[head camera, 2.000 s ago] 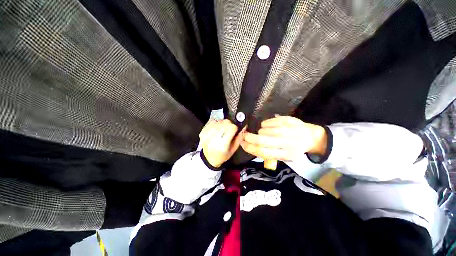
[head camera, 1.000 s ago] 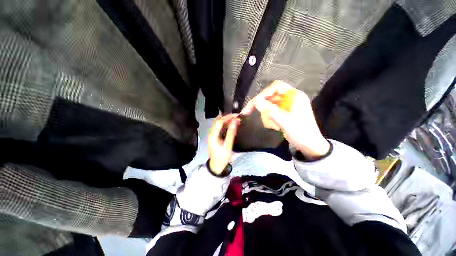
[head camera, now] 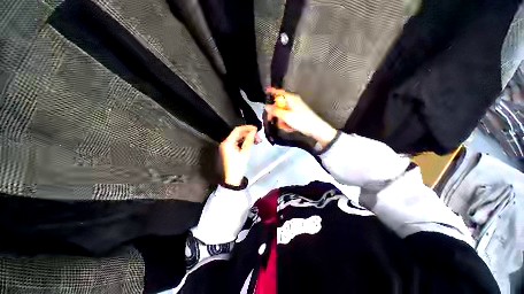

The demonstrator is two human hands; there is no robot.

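Observation:
A grey-check jacket with black panels (head camera: 345, 57) hangs in front of me. Its black button placket (head camera: 280, 63) runs down the middle and carries a small pale button (head camera: 284, 38). My right hand (head camera: 296, 118) is at the placket's lower end, closed around the yellow-orange handle (head camera: 280, 101) of a small tool; the tool's tip is not visible. My left hand (head camera: 234, 152) is lower and to the left, fingers curled and thumb near the fingertips, apart from my right hand. Whether it pinches a thread or an edge is too blurred to tell.
More grey-check cloth with black strips (head camera: 146, 83) spreads across the left. At the right are a brown carton edge (head camera: 439, 163), folded light grey garments (head camera: 488, 201) and shiny plastic-wrapped dark items (head camera: 503, 123). The pale floor (head camera: 276, 163) shows below the hands.
My hands were together at the placket, then drew apart. The right hand has moved up and left since one second ago, the left hand slightly left. The placket's visible button sits higher in view.

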